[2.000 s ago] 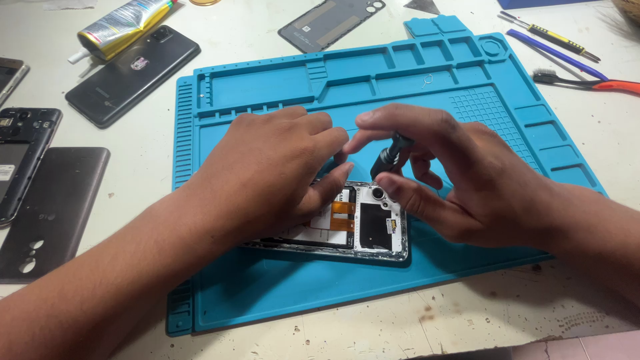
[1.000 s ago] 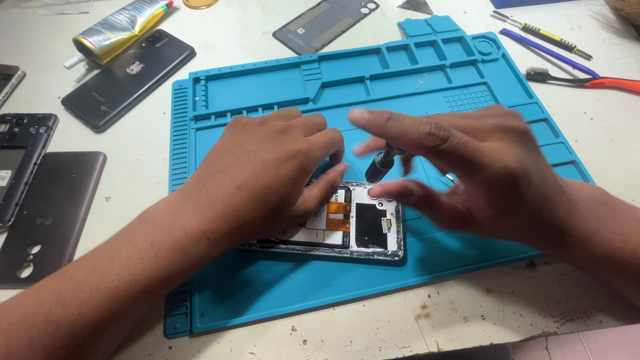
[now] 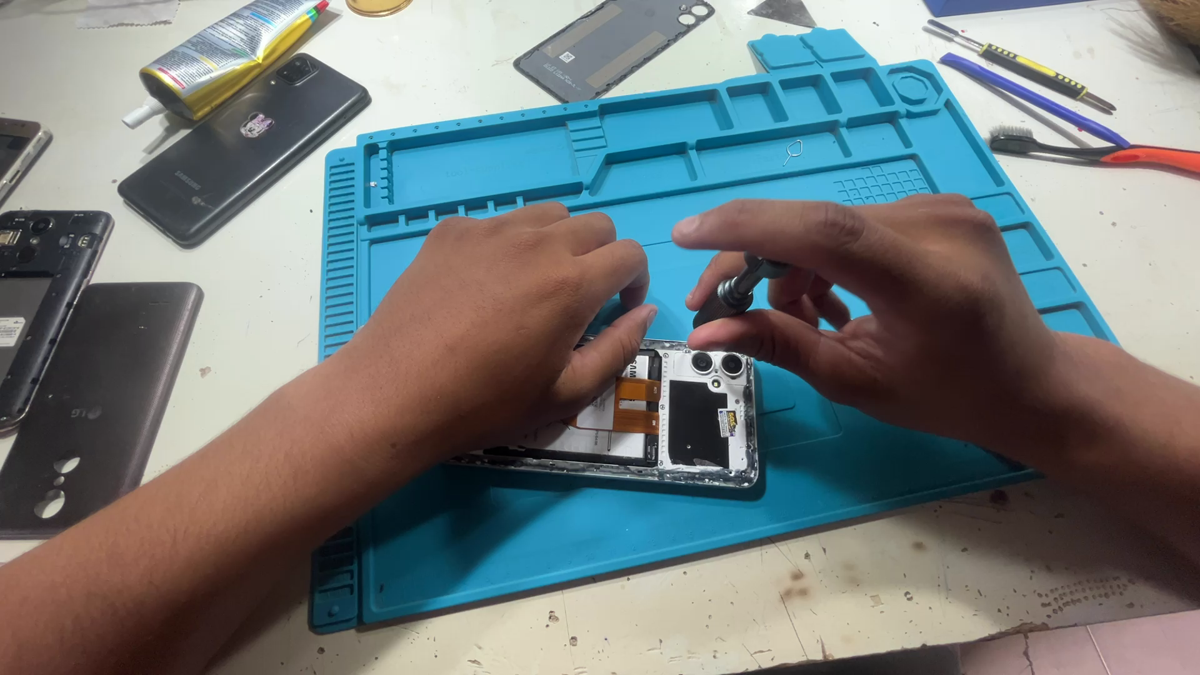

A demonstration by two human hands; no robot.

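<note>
An opened smartphone (image 3: 698,412) lies on a blue silicone repair mat (image 3: 562,553), its battery, orange flex cables and two camera lenses exposed. My left hand (image 3: 525,309) rests over the phone's left part, thumb and forefinger curled near its upper edge; whether anything is between them cannot be told. Above the phone's camera end, my right hand (image 3: 872,291) holds a small dark screwdriver (image 3: 736,292) between thumb and fingers, with the forefinger extended. The screwdriver's tip is hidden.
At the left lie a black Samsung phone (image 3: 244,150), a yellow tube (image 3: 225,56), a disassembled phone (image 3: 42,291) and an LG back cover (image 3: 103,403). A grey back cover (image 3: 609,47) is behind the mat. A toothbrush (image 3: 1106,152), blue pry tool (image 3: 1031,98) and yellow-black tool (image 3: 1041,75) lie right.
My right fingers have shifted around the screwdriver, the forefinger now stretched out to the left. My left hand has stayed nearly in place over the phone.
</note>
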